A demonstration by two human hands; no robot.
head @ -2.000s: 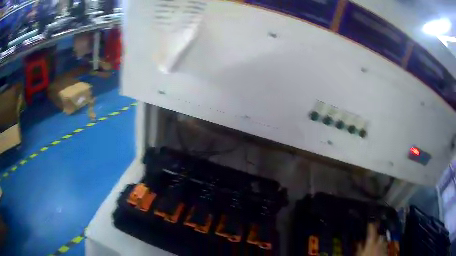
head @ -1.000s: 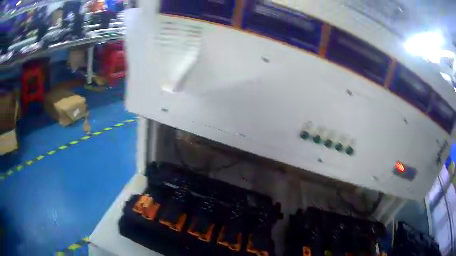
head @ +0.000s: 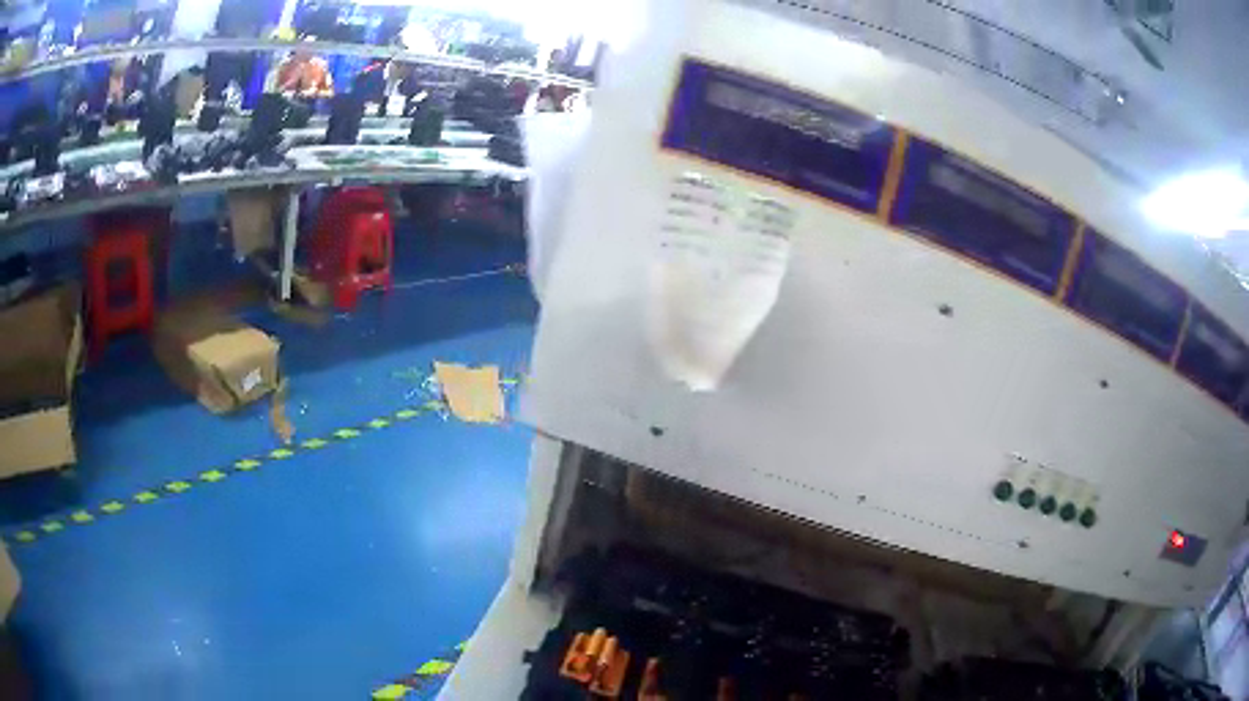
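Observation:
Neither of my hands is in the picture. Nearest in front of me is the white machine (head: 849,356). The black left fixture (head: 767,623) lies in its opening at the bottom, cut off by the lower edge. Orange clamps (head: 595,660) show along its front, the leftmost one clearest. The top of the black right fixture (head: 1027,681) shows at the bottom edge. A curling paper note (head: 712,281) hangs on the upper cover. Green buttons (head: 1046,504) and a red digital readout (head: 1178,542) are at the cover's right.
Blue floor with yellow-black tape (head: 233,471) lies to the left. A cardboard box (head: 233,367), a flat cardboard piece (head: 470,392) and red stools (head: 354,247) stand or lie there. A long loaded bench (head: 411,158) runs behind, with a person (head: 304,71) beyond it.
The view has swung left and up. The fixtures have shifted down and right in the picture, and more floor shows. A hand seen at the right fixture two seconds ago is gone from view.

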